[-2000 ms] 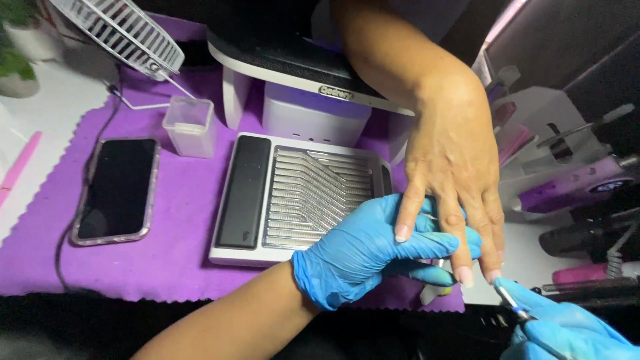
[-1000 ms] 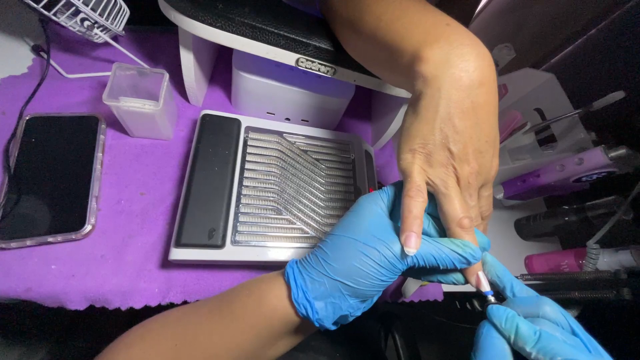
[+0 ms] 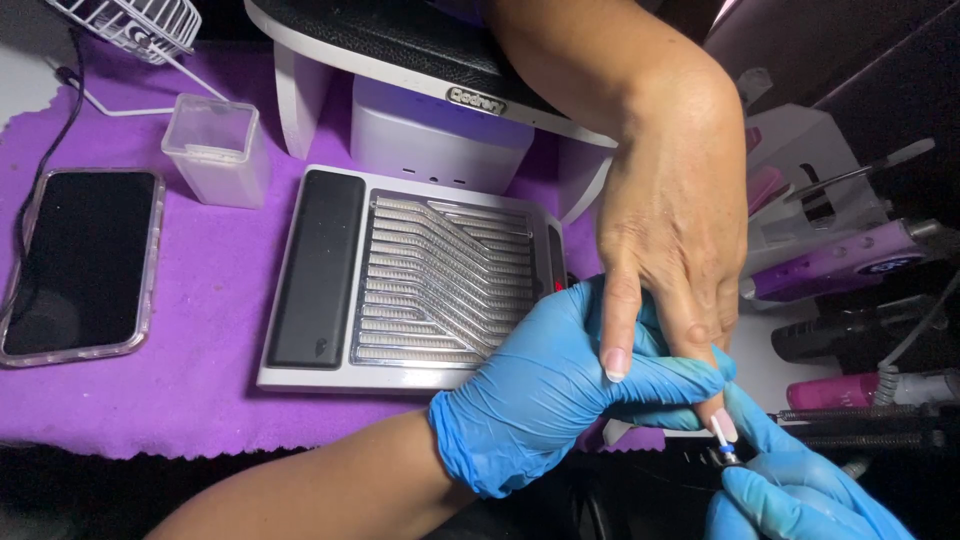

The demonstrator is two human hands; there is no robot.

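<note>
My left hand (image 3: pixel 555 382), in a blue glove, is closed around a finger of another person's hand (image 3: pixel 675 202), which hangs palm down from an armrest. My right hand (image 3: pixel 795 480), also gloved in blue, holds a nail drill handpiece, most of it hidden by my fingers. Its white bit with a blue ring (image 3: pixel 725 442) lies against the nail (image 3: pixel 724 424) of the held finger. The person's index finger rests over my left glove, its nail (image 3: pixel 616 364) showing a white tip.
A nail dust collector (image 3: pixel 315 270) sits on a purple cloth (image 3: pixel 202 300), below a black padded armrest (image 3: pixel 375 37). Leftward are a clear plastic container (image 3: pixel 217 150), a phone (image 3: pixel 82 262) and a small white fan (image 3: pixel 142 26). A purple pen-shaped device (image 3: pixel 840 262) and a pink bottle (image 3: pixel 832 391) lie at right.
The drill bit, below the fingertips two seconds ago, is now against the nail of the finger in my left hand. The view has shifted closer.
</note>
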